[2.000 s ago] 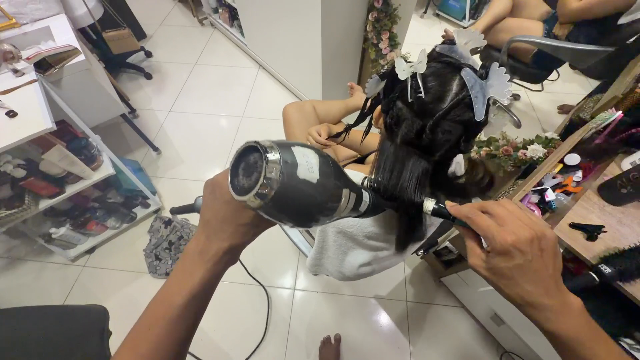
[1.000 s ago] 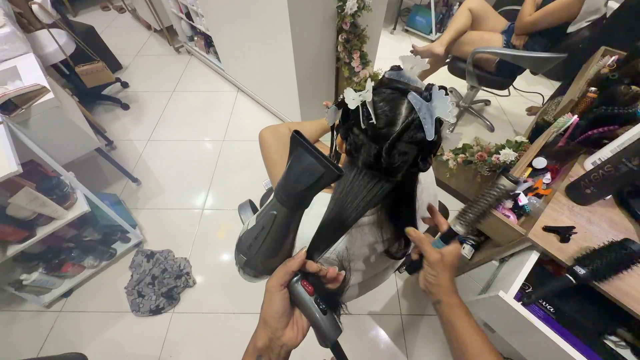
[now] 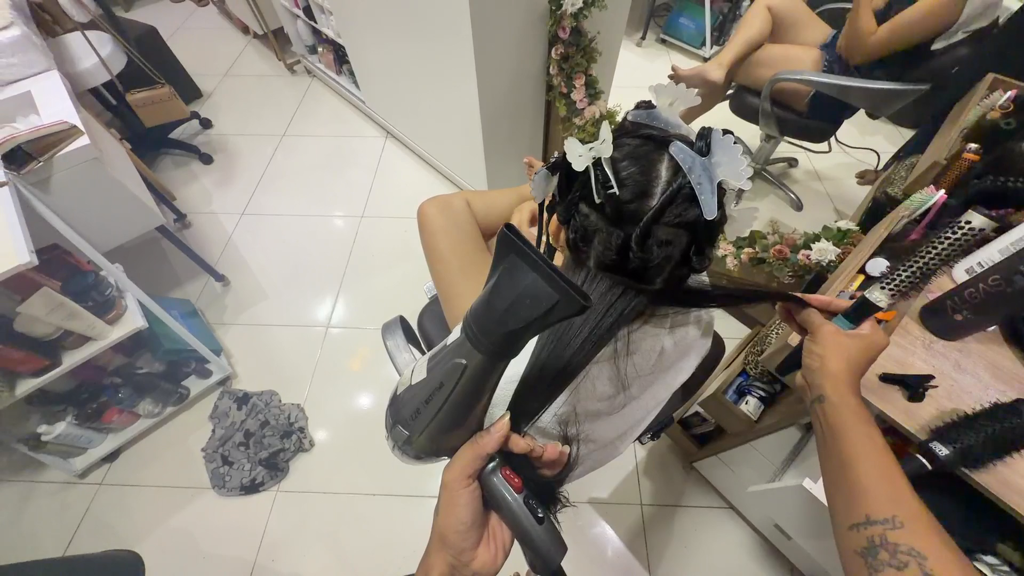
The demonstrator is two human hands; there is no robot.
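My left hand (image 3: 480, 496) grips the handle of a black hair dryer (image 3: 448, 384), its flat nozzle tilted upward, and its fingers also hold the ends of a straight dark lock of hair (image 3: 572, 336). My right hand (image 3: 836, 344) holds a round vented hairbrush (image 3: 920, 264) with a teal band and pinches another strand of hair (image 3: 736, 296) pulled out to the right. A seated person's dark hair (image 3: 640, 232) is parted and pinned up with a white butterfly clip (image 3: 592, 156) and translucent claw clips (image 3: 712, 172). A pale towel (image 3: 640, 392) covers the person's back.
At right a wooden counter (image 3: 952, 400) bears a black round brush (image 3: 972, 440), a small black clip (image 3: 908, 384) and a dark bottle (image 3: 972, 296). A mirror edged with flowers stands ahead. A patterned cloth (image 3: 252, 440) lies on the floor beside a shelf unit (image 3: 120, 344) of bottles.
Since the oldest frame, the dryer has turned nozzle up, and the brush has left the hair. From the middle frame to now, my right hand has drawn a strand out to the right.
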